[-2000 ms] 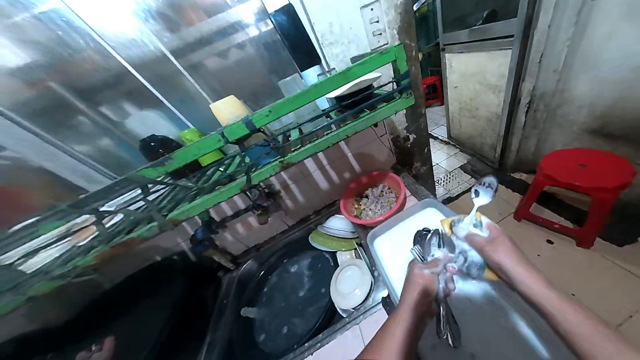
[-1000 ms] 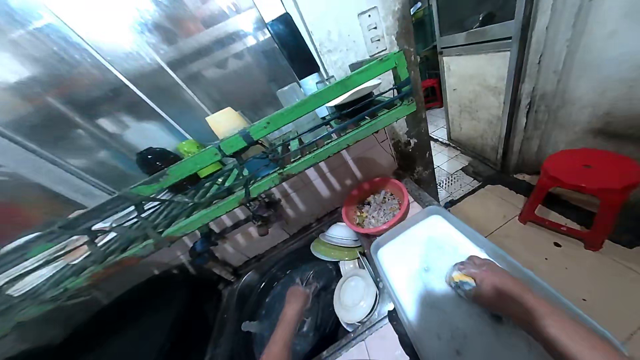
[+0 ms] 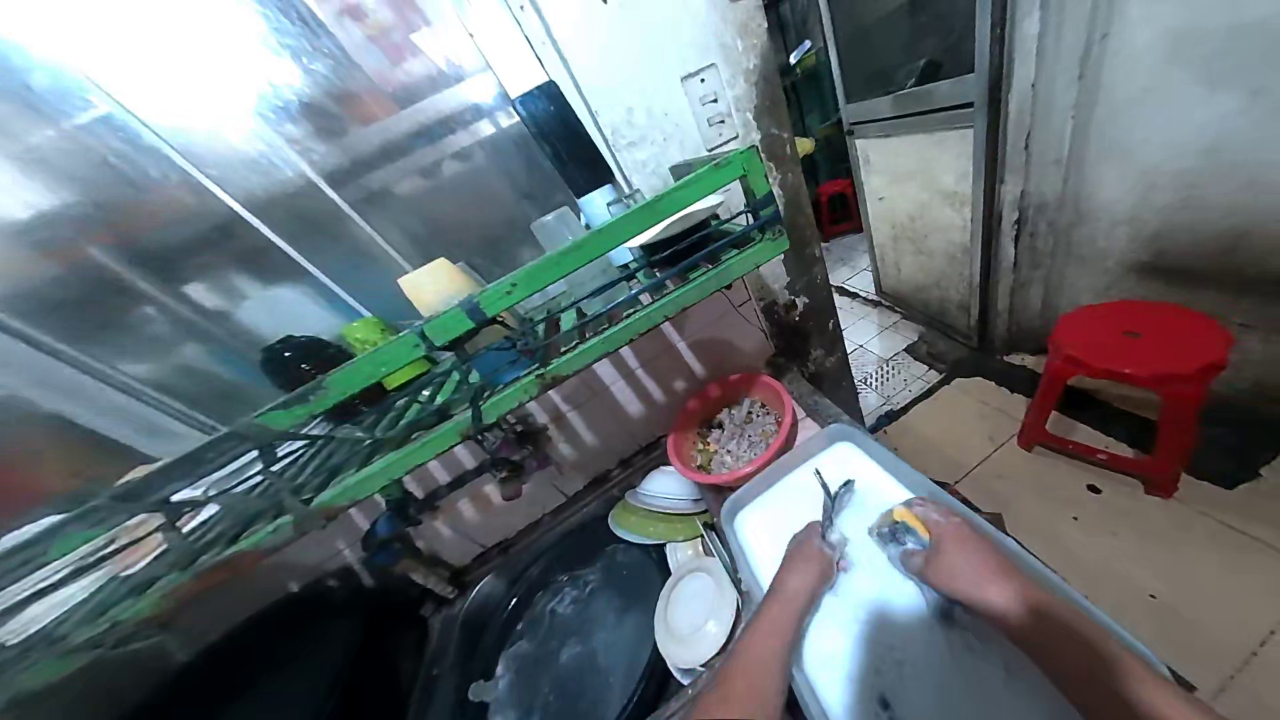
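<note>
Over a grey plastic tub [image 3: 745, 515] of whitish sudsy water, my left hand [image 3: 812, 560] grips a few pieces of metal cutlery [image 3: 832, 500], their ends pointing up and away. Just to its right, my right hand [image 3: 950, 555] is closed around a yellow and grey sponge [image 3: 908, 526], a small gap from the cutlery. Left of the tub stands a black basin [image 3: 580, 630] with water in it. Between the two lie a white plate [image 3: 695, 612], a green-rimmed plate [image 3: 655, 524] and stacked white bowls [image 3: 668, 488].
A red plastic basin [image 3: 683, 440] of food scraps sits behind the tub. Above the black basin runs a green metal rack [image 3: 600, 240] with cups and plates. Pipes and a tap [image 3: 510, 480] jut from the tiled wall. A red stool [image 3: 1140, 345] stands on the floor at right.
My left hand, over the black basin one second ago, is back over the tub with cutlery. Two seconds ago it held a larger bunch of cutlery there. The sponge has stayed in my right hand.
</note>
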